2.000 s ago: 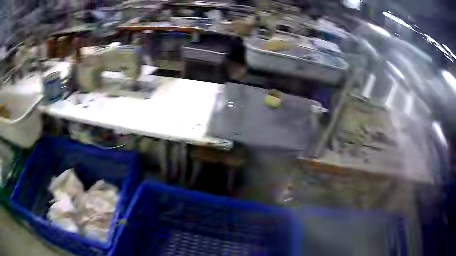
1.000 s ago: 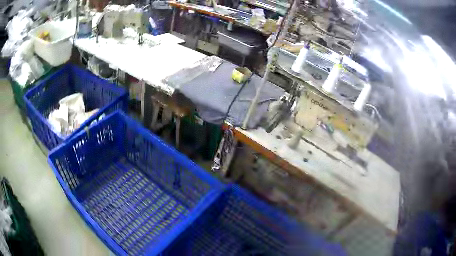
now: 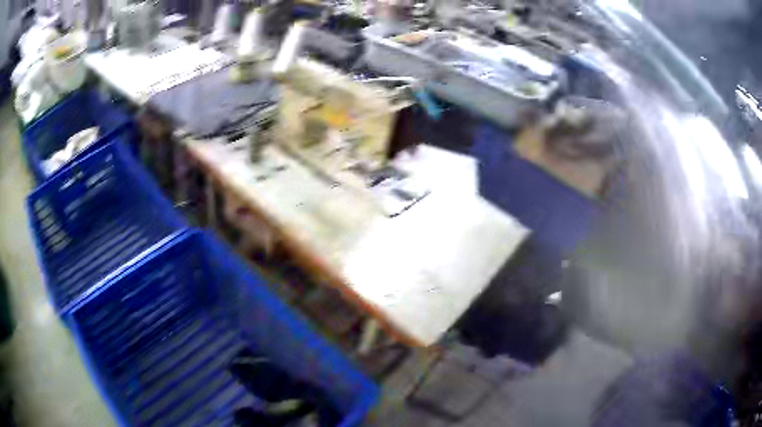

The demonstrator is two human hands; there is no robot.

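Note:
Neither my left hand nor my right hand is in view. The picture is blurred. The nearest blue crate (image 3: 259, 292) stands at the lower left, with an unclear dark shape (image 3: 276, 388) at its near end. A second blue crate (image 3: 113, 221) stands beyond it. A third blue crate (image 3: 38, 138) at the far left holds white cloth pieces (image 3: 73, 150). A cream sewing machine (image 3: 334, 117) stands on a white tabletop (image 3: 418, 258) to the right of the crates.
White thread cones (image 3: 288, 48) stand behind the machine. Grey cloth (image 3: 205, 100) lies on the table farther back. A blue-purple panel (image 3: 535, 188) and a brown board (image 3: 564, 158) are at the right. Pale floor (image 3: 33, 334) runs along the left.
The view has moved along the row and turned right. The crates and machine have shifted left in the picture, and more of the nearest crate and white tabletop shows.

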